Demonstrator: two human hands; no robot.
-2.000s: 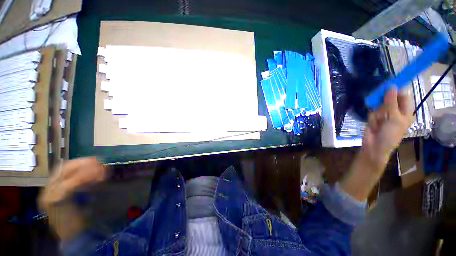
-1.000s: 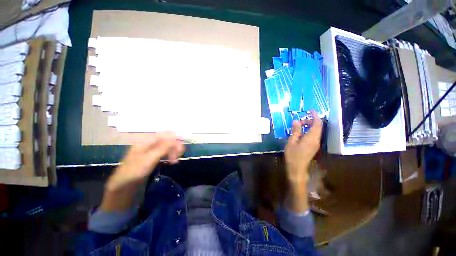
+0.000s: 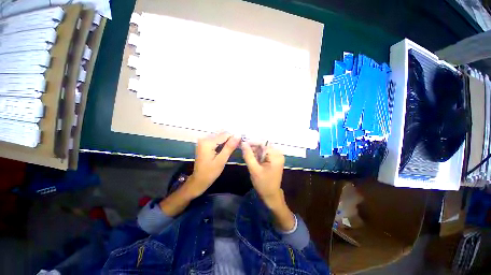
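Note:
Long white pieces (image 3: 226,70) lie side by side on a tan cardboard sheet (image 3: 124,110), washed out by glare, with stepped tabs at their left ends. My left hand (image 3: 212,158) and my right hand (image 3: 265,167) meet at the front edge of the white pieces, right of the middle. Their thumbs and index fingers are pinched close together at a tiny dark spot. What they hold there is too small to tell. A loose heap of blue strips (image 3: 358,105) lies right of the cardboard, apart from both hands.
A white tray (image 3: 397,107) with a glossy black bundle (image 3: 439,113) stands right of the blue heap. Stacked cardboard layers (image 3: 67,75) with white pieces are at left. An open brown carton (image 3: 398,215) is below the bench at right. The dark green bench edge runs beneath my hands.
The right hand held up a blue strip two seconds ago, then was at the blue heap without it. Both hands have now come together at the white pieces' front edge. The view has shifted.

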